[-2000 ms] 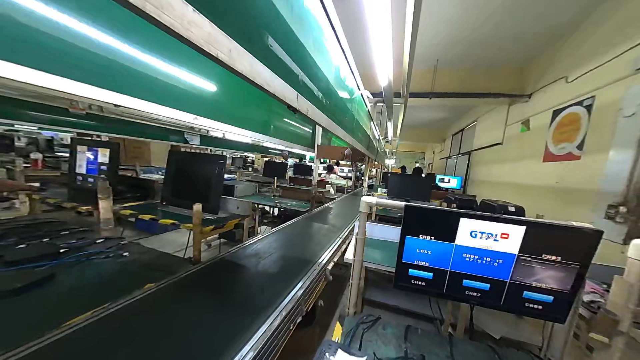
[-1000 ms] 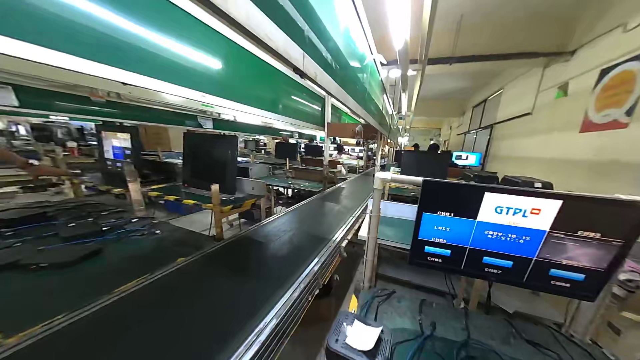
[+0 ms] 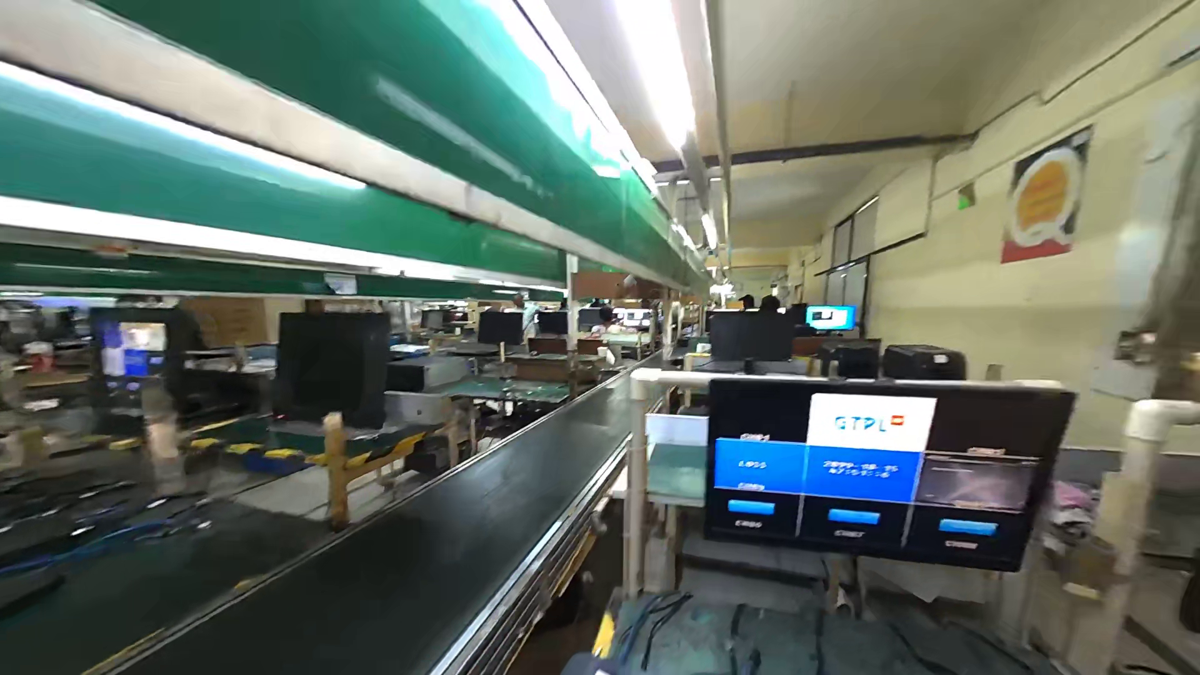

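Observation:
Neither my left hand nor my right hand shows in the head view. A flat-screen monitor (image 3: 881, 473) with lit blue and white panels hangs on a white pipe frame (image 3: 637, 487) at the right. Below it, black cables (image 3: 741, 623) lie across a green work surface (image 3: 778, 647). A dark conveyor belt (image 3: 450, 525) runs from the lower left into the distance, left of the monitor.
Past the belt, a black monitor (image 3: 333, 370) stands near a wooden post (image 3: 336, 469); loose cables (image 3: 103, 544) lie at the far left. Green overhead panels (image 3: 450, 131) run above the belt. Farther back are a lit screen (image 3: 831, 318) and several people.
The view shifts somewhat between frames. A black box with a white paper on it, seen at the bottom one second ago, is now mostly out of view.

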